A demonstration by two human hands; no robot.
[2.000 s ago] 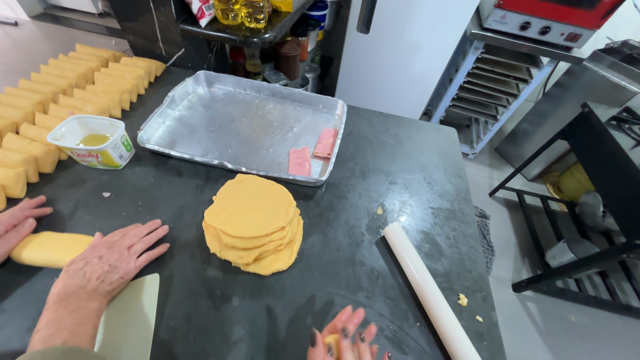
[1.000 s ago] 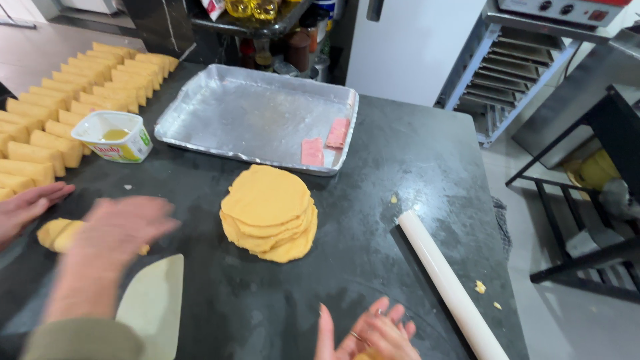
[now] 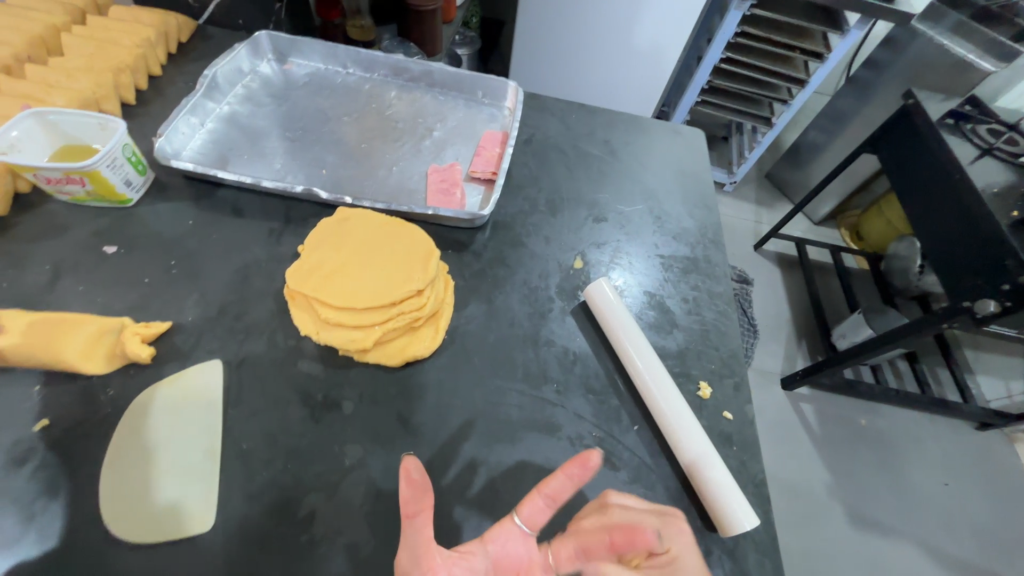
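Observation:
My left hand is palm up at the bottom edge, thumb and index finger spread, with rings on two fingers. My right hand is bent close against its other fingers; a small bit of yellow dough shows there, partly hidden. Ahead of them lies a stack of flattened yellow dough rounds. A white rolling pin rests to the right. At the left edge is a yellow dough roll with a pinched end, and below it a pale plastic dough scraper.
A metal baking tray holds two folded pink slices. Left of it are an open plastic tub with yellow contents and rows of yellow dough pieces. The dark counter's right edge borders the floor, near a black metal stand.
The other person's hands, on the dough roll before, have left the view. My left thumb and index finger are now spread wide. The view has moved in closer on the counter.

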